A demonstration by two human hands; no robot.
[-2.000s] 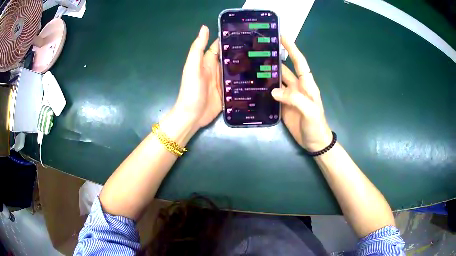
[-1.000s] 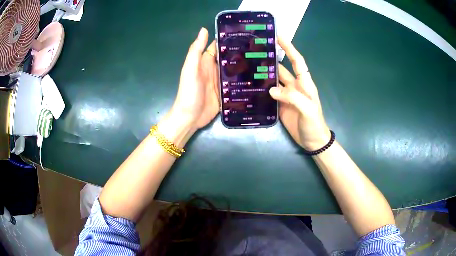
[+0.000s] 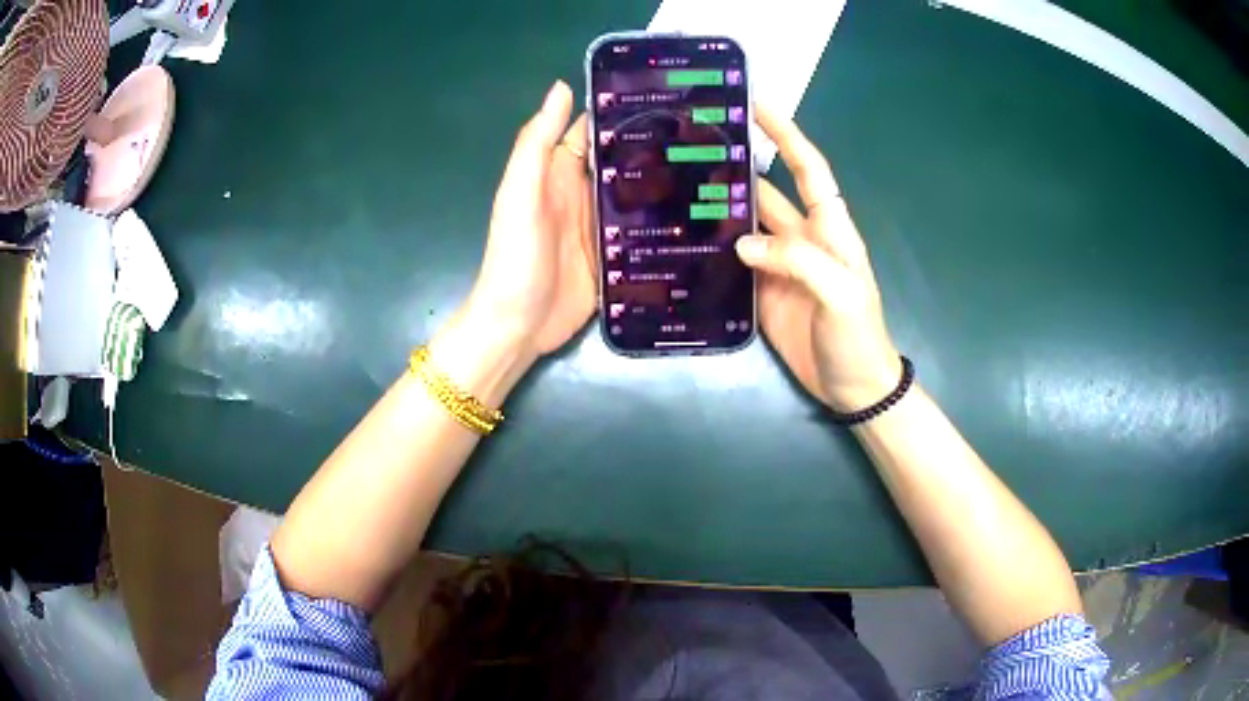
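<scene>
A smartphone (image 3: pixel 671 192) with a dark screen and green chat bubbles is held upright above the bench. My left hand (image 3: pixel 538 226) is bare and holds the phone along its left edge, thumb up, with its fingers hidden behind it. My right hand (image 3: pixel 822 274) is bare and holds the right edge, with the thumb on the lower right of the screen. A white sheet (image 3: pixel 788 55) lies behind the phone and is partly covered by it.
The glossy dark green bench (image 3: pixel 329 164) spans the view. At left are a pink fan (image 3: pixel 48 96), its pink base (image 3: pixel 132 137), a white box (image 3: pixel 76 288) and a green-striped item (image 3: pixel 123 340). A white strip (image 3: pixel 1096 55) curves at upper right.
The phone and both hands have shifted very slightly left, and the phone sits slightly lower. The grip and the chat screen look the same.
</scene>
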